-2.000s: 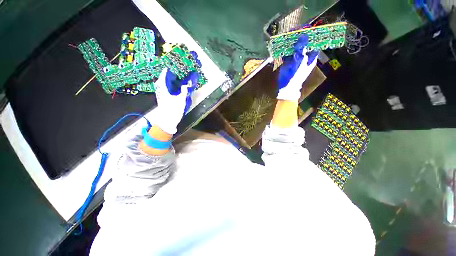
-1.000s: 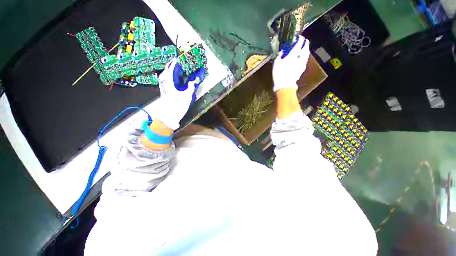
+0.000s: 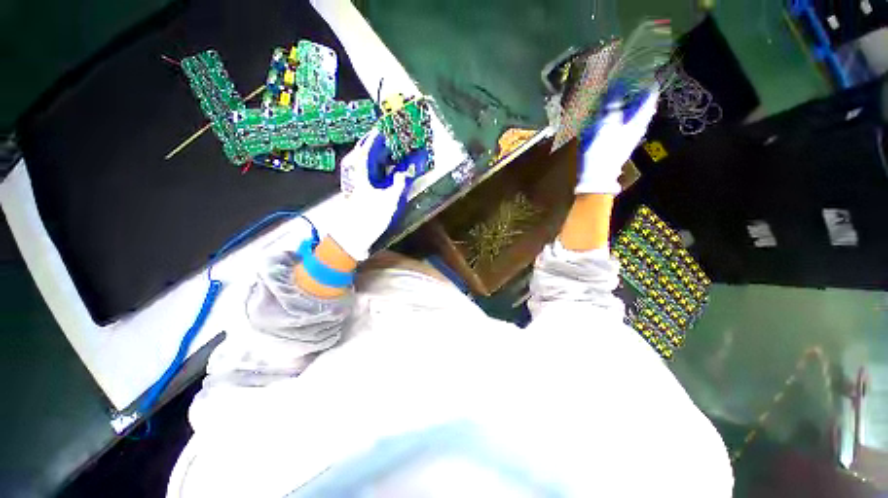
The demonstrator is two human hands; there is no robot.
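My left hand [image 3: 375, 190], in a white glove with blue fingers, holds a small green circuit board [image 3: 404, 126] with yellow parts at the tray's right edge. My right hand [image 3: 615, 136] is raised beside the slanted plate of the depaneling fixture [image 3: 587, 83]. It holds a green board strip [image 3: 643, 49], blurred by motion. Several green boards [image 3: 292, 128] lie crosswise in the black tray [image 3: 117, 214], with a thin edge rail [image 3: 187, 143] among them. A light-blue strap [image 3: 324, 269] is on my left wrist.
A cardboard carton [image 3: 531, 248] with a heap of thin waste sticks [image 3: 501, 231] is below the bench edge. A full PCB panel [image 3: 664, 277] lies lower right. White sheet [image 3: 107, 365] under the tray. Black bins [image 3: 789, 185] at right. Coiled blue cord [image 3: 200, 316] on the left.
My right hand went from holding the strip level, to the fixture plate, and now is up and right of it with the strip blurred. My left hand stays on its board; the view has shifted.
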